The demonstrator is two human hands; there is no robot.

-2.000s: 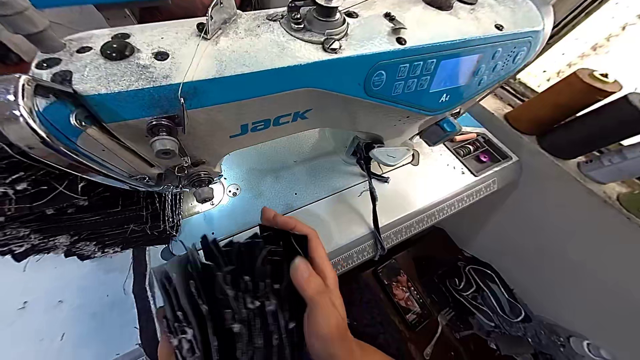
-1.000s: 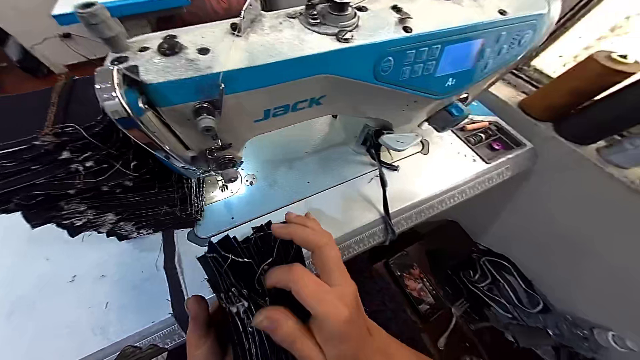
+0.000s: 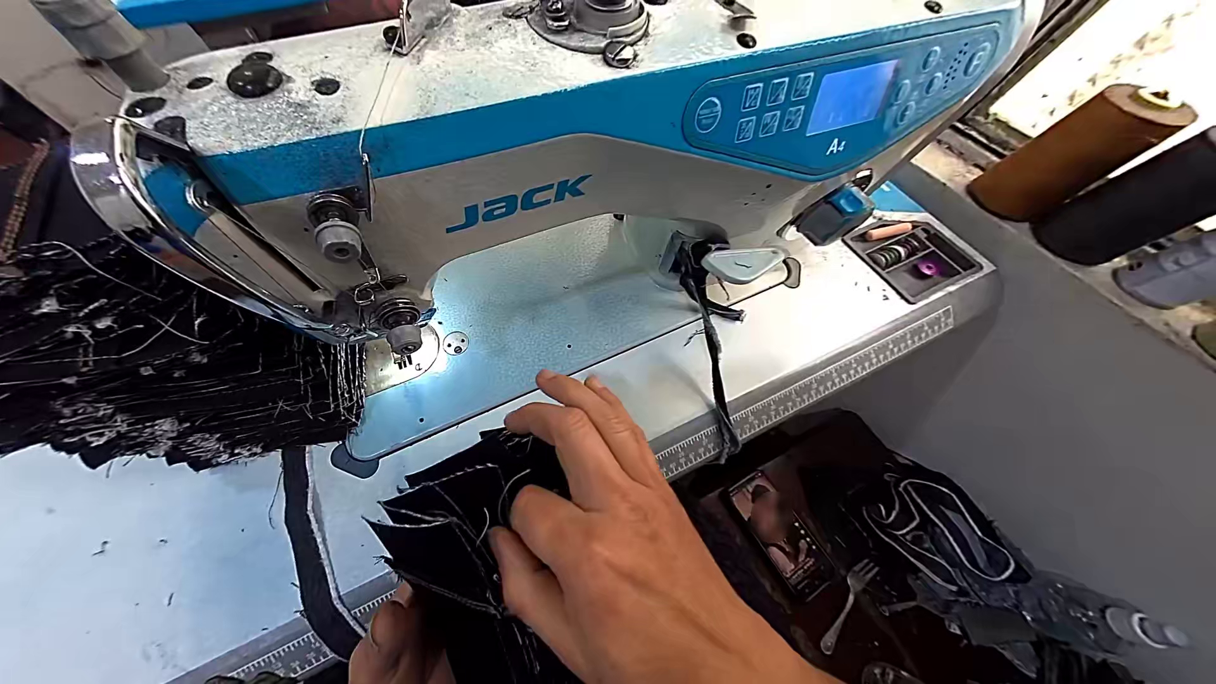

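A bundle of dark fabric pieces with frayed pale edges (image 3: 446, 532) is held at the front edge of the sewing machine bed. My right hand (image 3: 617, 532) grips its right side, thumb and fingers on the layers. From below, my left hand (image 3: 399, 641) holds the bundle's lower left, mostly hidden by cloth. Behind them stands a white and blue Jack sewing machine (image 3: 532, 204), its needle area (image 3: 404, 356) lit. Left of the needle lies a large stack of dark fabric pieces (image 3: 180, 361) with loose threads. A dark fabric strip (image 3: 309, 551) hangs over the table edge.
Thread cones (image 3: 1073, 152) stand at the right. A small parts tray (image 3: 917, 261) is set into the bed's right end. Dark cloth strips (image 3: 712, 361) hang from the knee of the machine's lever (image 3: 746, 264). Below are a phone (image 3: 779, 532), a fork (image 3: 848, 606) and a plastic bottle (image 3: 1092, 613).
My right hand, spread beside the bundle two seconds ago, now has its fingers over the layers. The bundle has turned, and my left hand shows below it. The view has shifted somewhat.
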